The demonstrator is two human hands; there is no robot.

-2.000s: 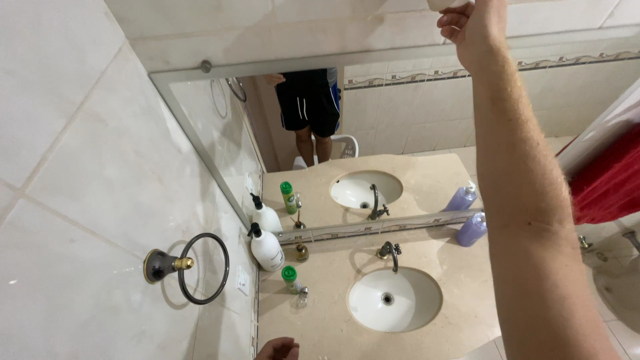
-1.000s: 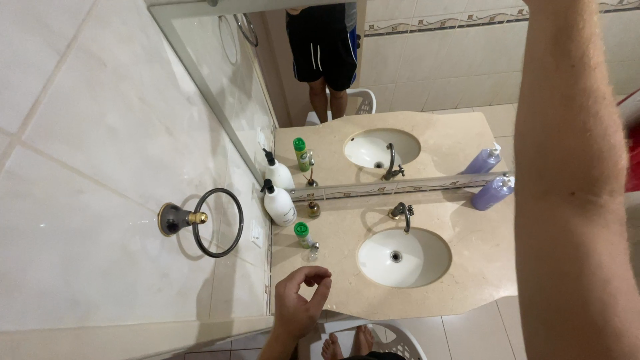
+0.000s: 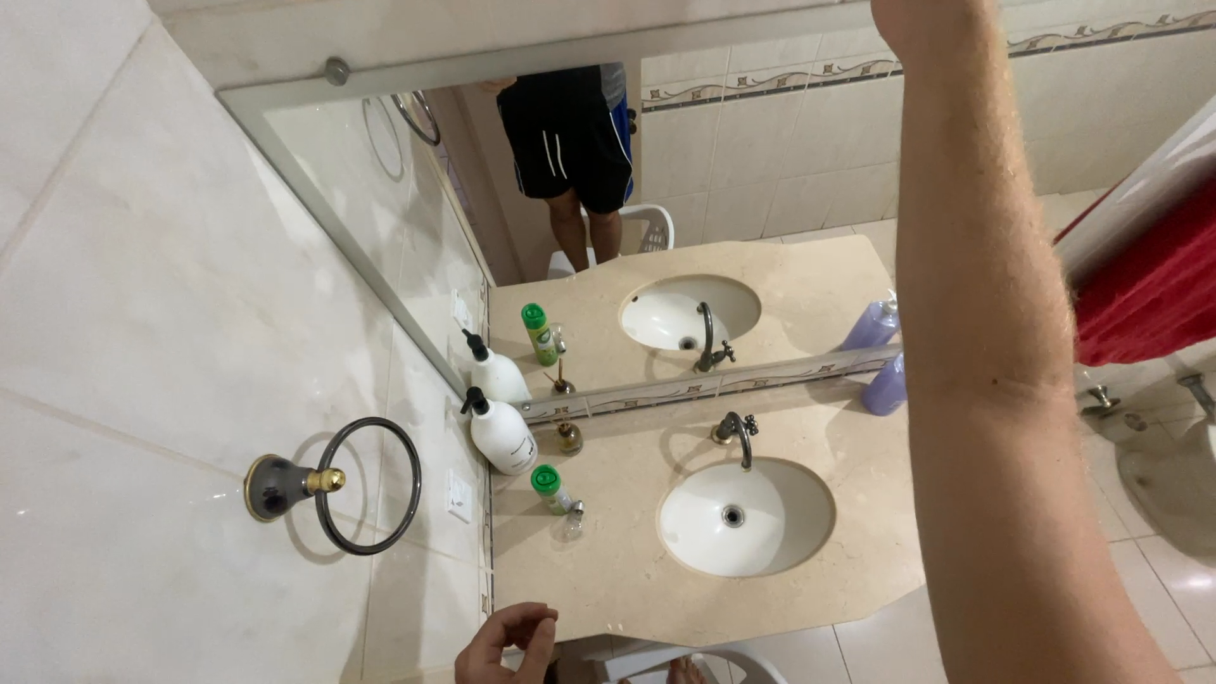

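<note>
My left hand (image 3: 513,641) hangs at the counter's front left edge, fingers curled, thumb and fingertips near each other, with nothing seen in it. My right forearm reaches up along the right side; only the wrist and a part of my right hand (image 3: 917,19) show at the top edge, its fingers out of frame. Between them is the stone counter (image 3: 608,598) with a white oval sink (image 3: 703,541) and a dark metal faucet (image 3: 744,442). A green-capped spray can (image 3: 548,486) and a small clear glass item (image 3: 572,522) stand above my left hand.
A framed mirror (image 3: 807,171) spans the wall. A white pump bottle (image 3: 503,437) and a reed diffuser (image 3: 568,437) stand at the back left, a purple bottle (image 3: 885,388) at the back right. A towel ring (image 3: 369,484) juts from the left wall. A red towel (image 3: 1149,275) hangs right.
My left hand is lower in the view than one second ago. Two seconds ago my right hand showed at the top with a pale object at its fingers; now its fingers are out of view.
</note>
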